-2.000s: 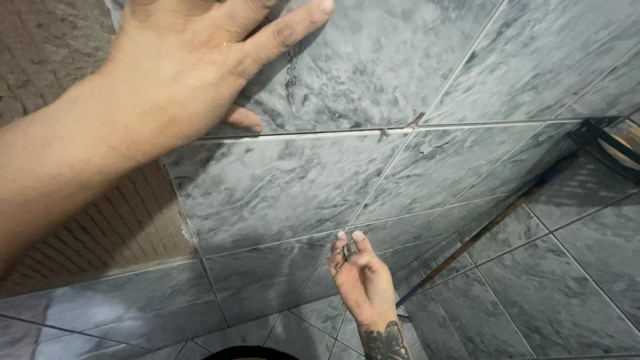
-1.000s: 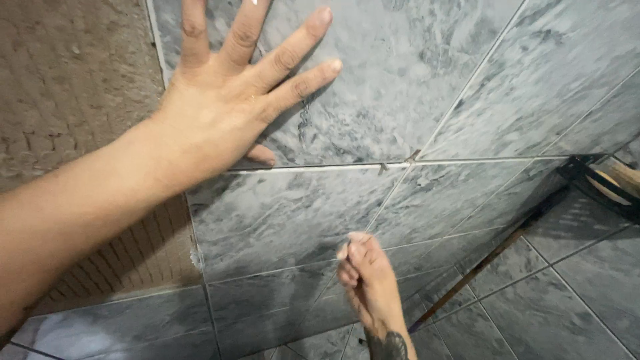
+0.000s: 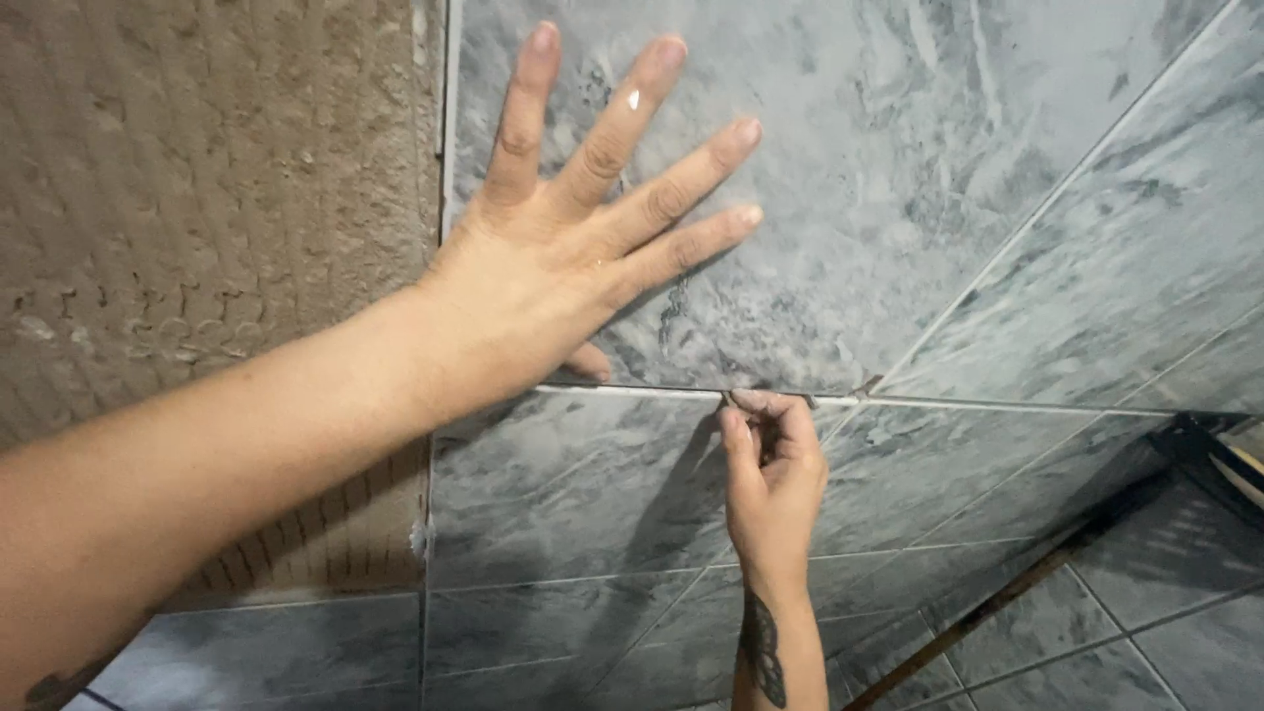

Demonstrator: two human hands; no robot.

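Observation:
My left hand (image 3: 563, 237) lies flat with spread fingers on a large grey marbled wall tile (image 3: 829, 197), its thumb near the tile's lower edge. Below and to the right, my right hand (image 3: 775, 444) pinches something small and thin at the joint under that tile; the fingers largely hide it. A small brownish spacer or wedge (image 3: 869, 386) sits in the joint near the tile corner, to the right of my right hand. Under the joint is another grey marbled tile (image 3: 573, 494).
Bare wall with ridged brown adhesive (image 3: 197, 178) lies left of the tiles. At the right stands a black object (image 3: 1200, 454), partly cut off, beside the tiled floor (image 3: 1047, 622). A long narrow brown strip (image 3: 958, 632) runs along the wall's foot.
My right hand has risen from lower on the wall to the joint under the large tile. My left hand stays on the tile, its fingers now spread wide. The view has shifted.

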